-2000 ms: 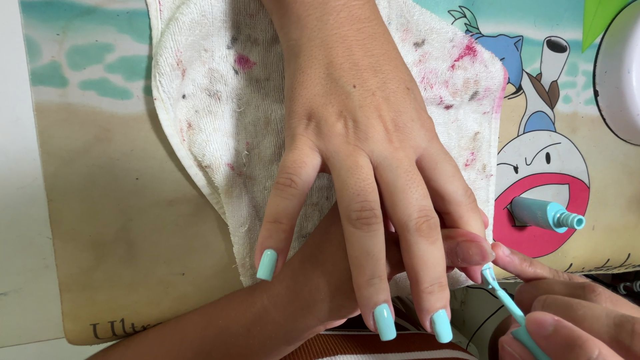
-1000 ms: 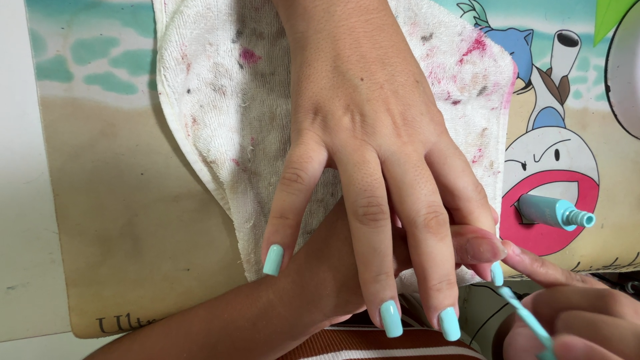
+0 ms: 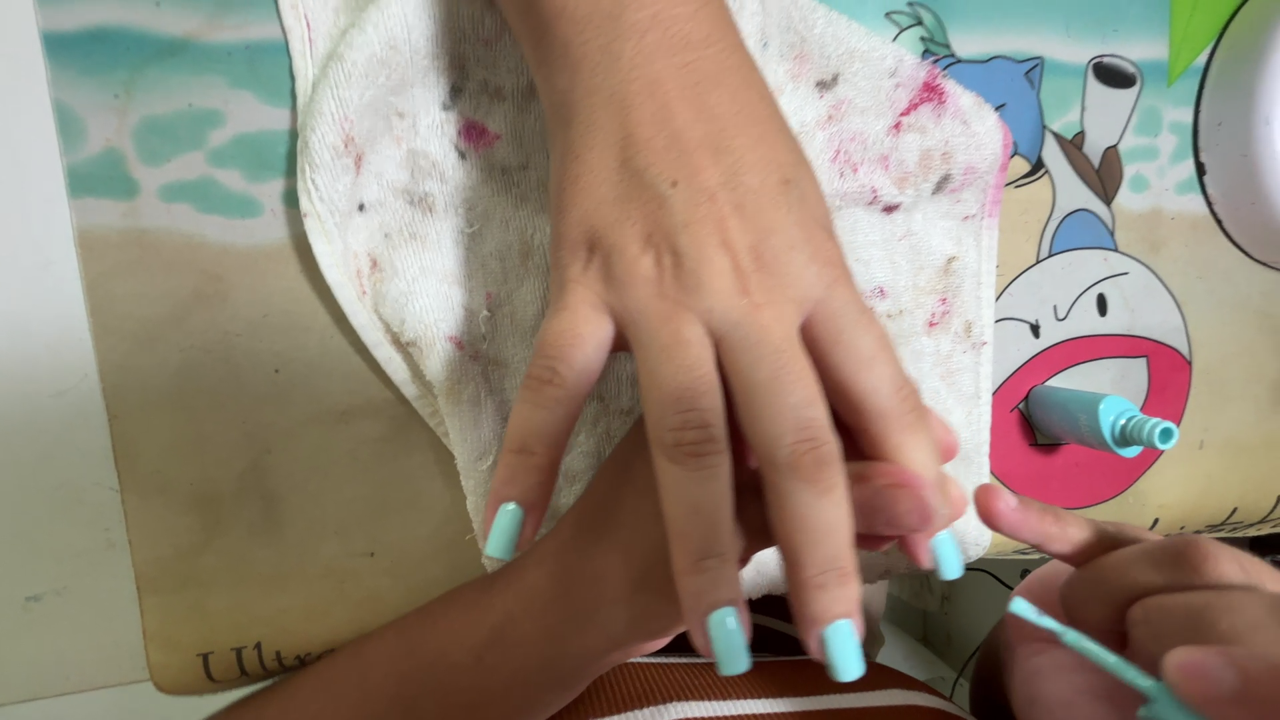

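Another person's hand (image 3: 700,250) reaches down from the top, palm down, with turquoise polish on the four nails in view. Beneath it comes my left hand (image 3: 890,500) from the lower left, its thumb and fingers pinching one finger of that hand near the painted tip; the rest of my hand is hidden. At the lower right my right hand (image 3: 1150,600) holds a nail polish brush (image 3: 1090,655) coated in turquoise, its tip apart from the nails. An uncapped turquoise polish bottle (image 3: 1090,420) stands on the printed mat (image 3: 260,450).
A white terry cloth (image 3: 400,220) with pink and dark stains lies under the other person's hand. A white round-edged object (image 3: 1240,130) is at the right edge, beside a green pointed shape (image 3: 1190,35). Striped brown fabric (image 3: 760,690) shows at the bottom.
The brush in my right hand has moved away from the held finger's nail, down and to the right. That nail now shows turquoise. My left hand keeps its hold.
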